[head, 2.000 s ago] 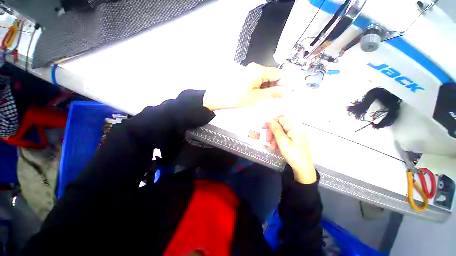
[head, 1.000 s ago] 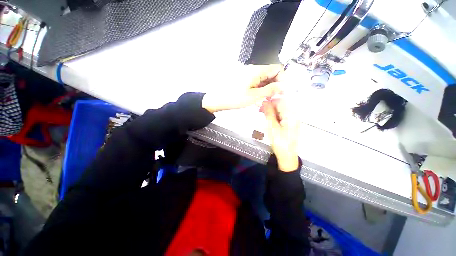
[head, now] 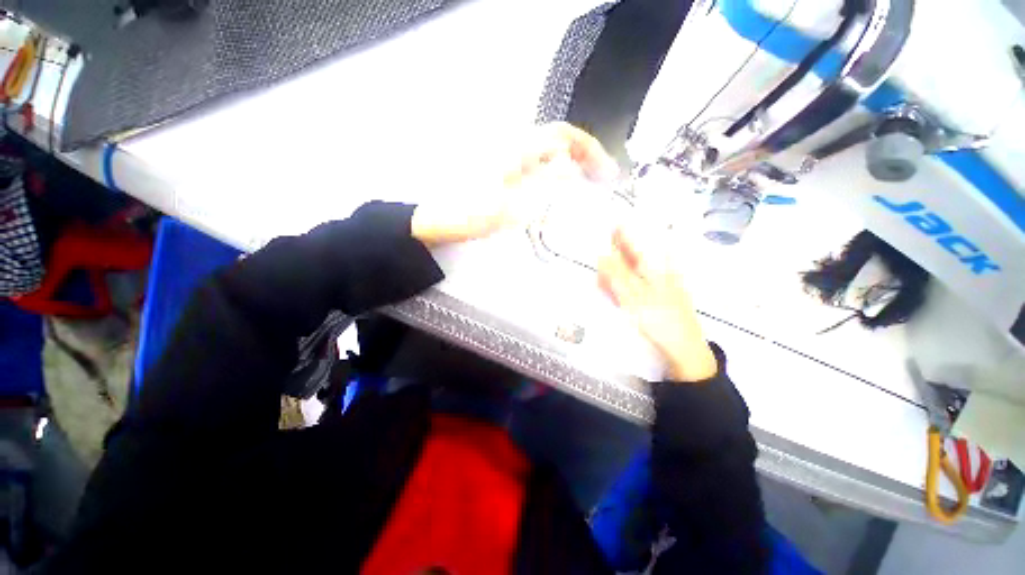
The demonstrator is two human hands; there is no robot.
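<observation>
The white sewing machine with a blue stripe and JACK lettering (head: 936, 234) stands at the upper right. Its presser foot and needle area (head: 686, 163) is just right of my left hand. My left hand (head: 511, 191) is over the glaring white table left of the needle area; its fingertips are washed out by glare. My right hand (head: 658, 306) lies nearer the front edge, fingers extended toward the needle area. A thin dark curved line, perhaps thread (head: 559, 253), shows between the hands. A small brown tab (head: 570, 334) lies near the table edge. Whether either hand holds something is hidden by glare.
A checked panel (head: 259, 56) lies at the far left, and a checked and black piece (head: 613, 70) behind the needle area. A black thread tangle (head: 865, 281) sits under the lettering. Scissors with orange-yellow and red handles (head: 946, 477) lie at the right end. A blue crate (head: 180, 281) is at left.
My hands were close together near the needle one second ago and are now apart, with a curved dark line between them. The view has shifted, so the machine sits further right.
</observation>
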